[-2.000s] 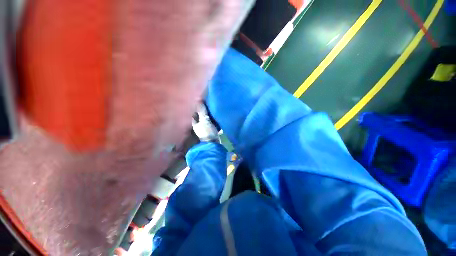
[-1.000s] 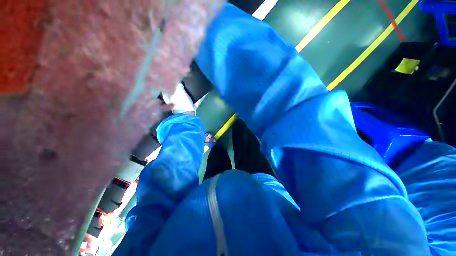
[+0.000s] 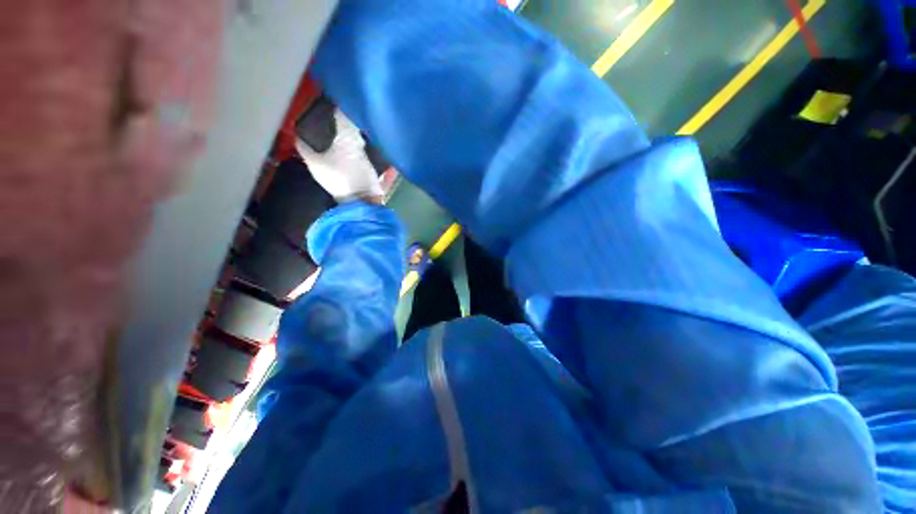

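My left hand (image 3: 344, 163), in a white glove, is low beside the rack's near edge. Its fingers and thumb close around the end of a dark piece (image 3: 316, 125), whose full shape is hidden. Below the hand, a row of dark flat device units (image 3: 219, 363) lies on a lower shelf, with orange-red pieces between them. My right arm reaches up and left across the view. My right hand is not visible, past the shelf edge or outside the picture.
A blurred pink-lined upper shelf with a grey edge (image 3: 201, 191) fills the left, very close. A blue stool (image 3: 793, 246), a black bin (image 3: 773, 151) with a yellow patch and another blue sleeve (image 3: 874, 341) are at right. Yellow lines cross the green floor.
The upper shelf has shifted left in view, showing more of the lower row. My left hand has moved slightly up and left, and the dark piece at its fingers now shows.
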